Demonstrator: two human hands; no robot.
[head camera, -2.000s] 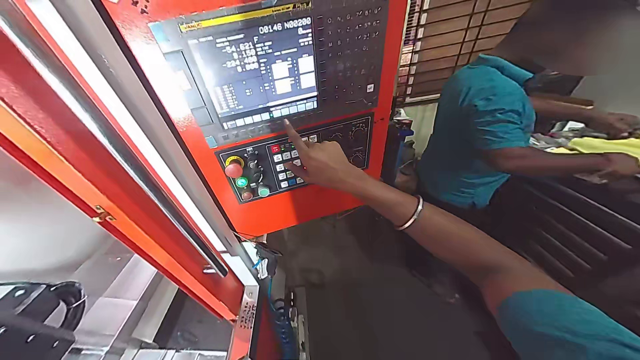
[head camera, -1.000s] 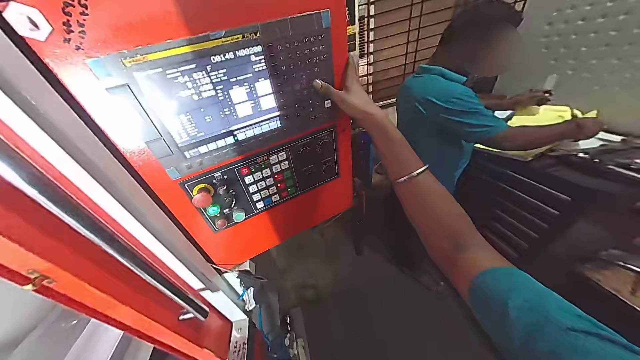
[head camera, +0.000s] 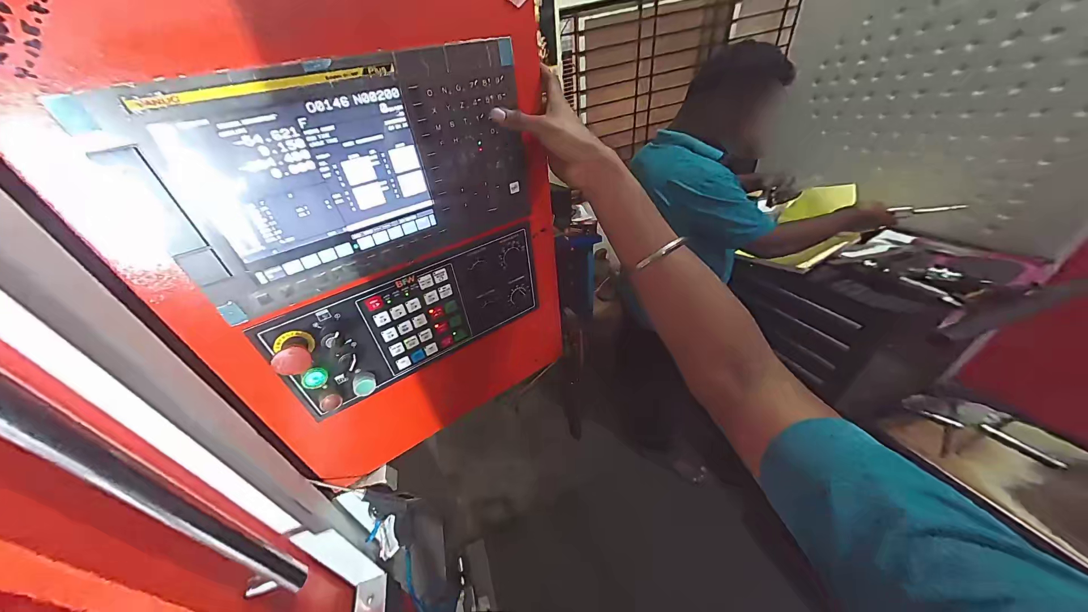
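My right hand (head camera: 565, 136) is at the right edge of the red CNC control panel (head camera: 476, 399), its thumb over the keypad (head camera: 463, 110) and its other fingers around the panel's edge, partly hidden behind it. A metal bangle circles the wrist. Left of the keypad is the lit Fanuc screen (head camera: 340, 170), with glare on its left side. Below lie a button pad (head camera: 415, 319), a red emergency stop button (head camera: 292, 359) and a lit green button (head camera: 314, 378). My left hand is not in view.
A co-worker in a teal shirt (head camera: 693, 187) stands right of the panel, at a dark bench (head camera: 799, 314) with a yellow cloth or sheet (head camera: 820, 204) and tools. A metal door handle (head camera: 153, 501) runs along the lower left. Cables hang below the panel.
My right hand has moved from the keys under the screen up and right to the panel's edge. The view has shifted. The co-worker now holds a long thin tool.
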